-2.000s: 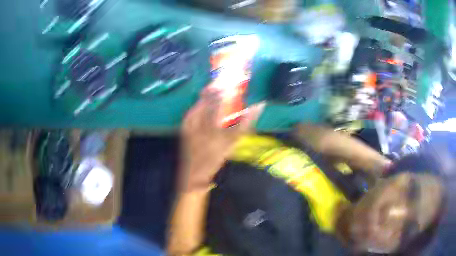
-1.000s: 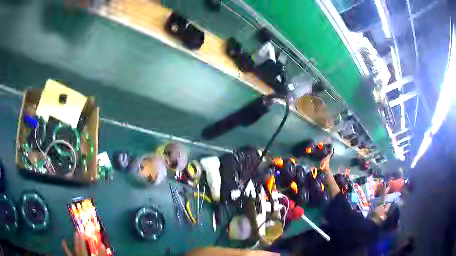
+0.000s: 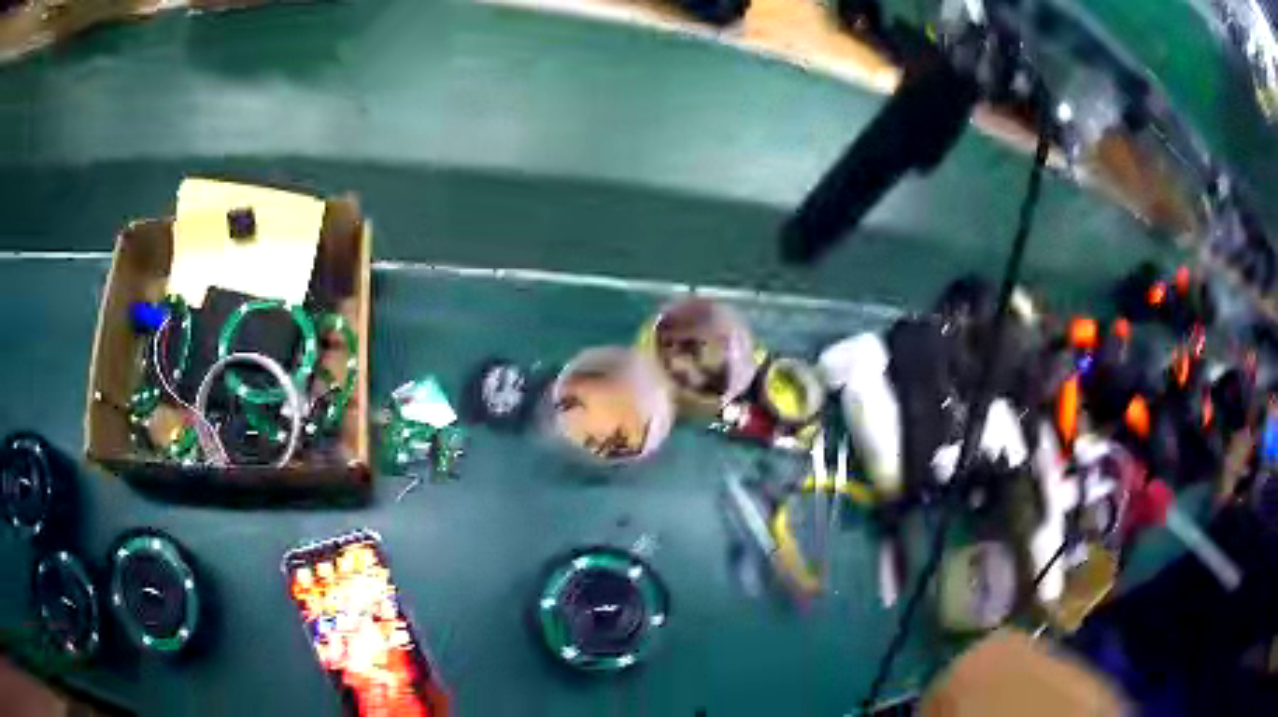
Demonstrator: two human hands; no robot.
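Note:
A smartphone [image 3: 351,616] with a bright red-orange screen is near the bench's front edge, its lower end cut off by the frame. A round black speaker driver with a green ring [image 3: 603,609] lies to its right. More green-ringed drivers [image 3: 154,591] lie at the far left. A blurred skin-coloured patch [image 3: 1026,681] is cut off at the bottom right, and a darker one [image 3: 21,693] at the bottom left corner. Neither shows fingers, so I cannot tell whether they are my hands.
A cardboard parts box [image 3: 224,483] stands at left, with small circuit boards [image 3: 421,427] beside it. Two round tubs [image 3: 610,406], yellow-handled pliers [image 3: 796,546] and a tape roll [image 3: 793,390] are mid-bench. A black screwdriver-like tool [image 3: 876,168] hangs above. Black and orange items crowd the right.
The view has swung left and closer, so the box, phone and driver appear larger and farther right. The hand seen at the phone's lower end a second ago no longer shows clearly.

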